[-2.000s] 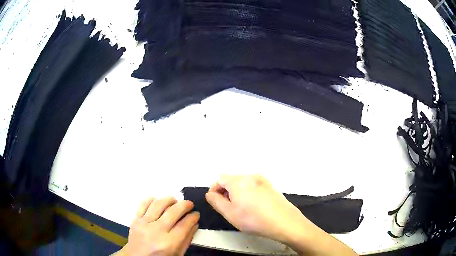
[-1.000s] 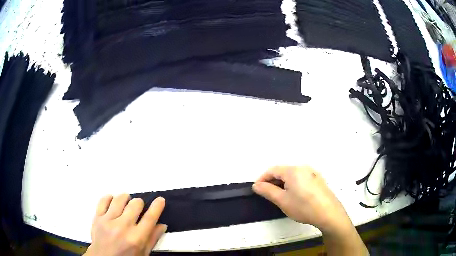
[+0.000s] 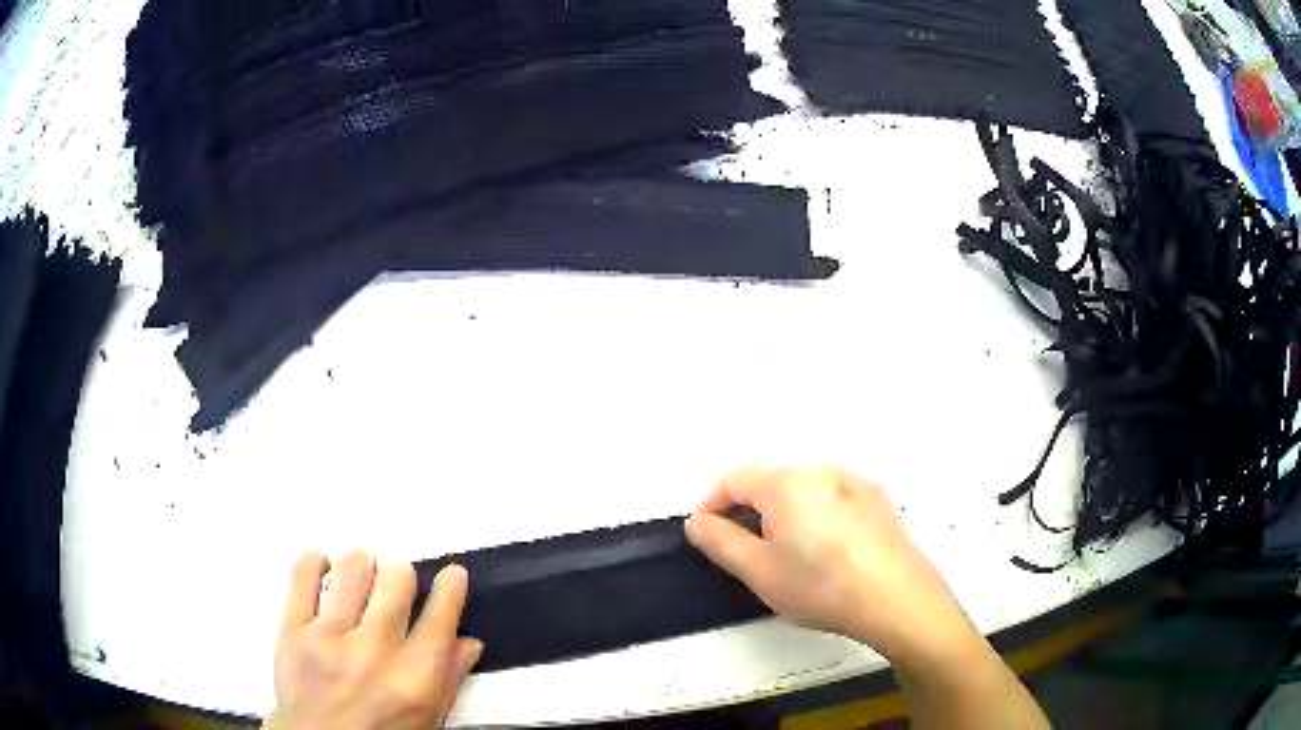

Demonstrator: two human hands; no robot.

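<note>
A flat black fabric band (image 3: 592, 616) lies along the near edge of the white table. A narrow black strip (image 3: 599, 555) shows as a slightly lighter line along the band's upper part, between my hands. My left hand (image 3: 374, 639) lies palm down on the band's left end, fingers spread, pressing it. My right hand (image 3: 806, 549) is at the band's right part, thumb and index finger pinched together at its upper edge by the narrow strip. The strip's end is hidden by my right fingers.
A large uneven stack of black bands (image 3: 471, 114) lies beyond my hands. Another bundle (image 3: 36, 371) is at the left edge. A tangle of narrow strips (image 3: 1156, 342) is at the right. Flatter band rows (image 3: 927, 57) lie behind it, with a blue and red item (image 3: 1257, 121) at far right.
The view has shifted to the right. The narrow strip's loose end, raised at first, is now at my right fingers. My right hand has moved along the band from near its left end.
</note>
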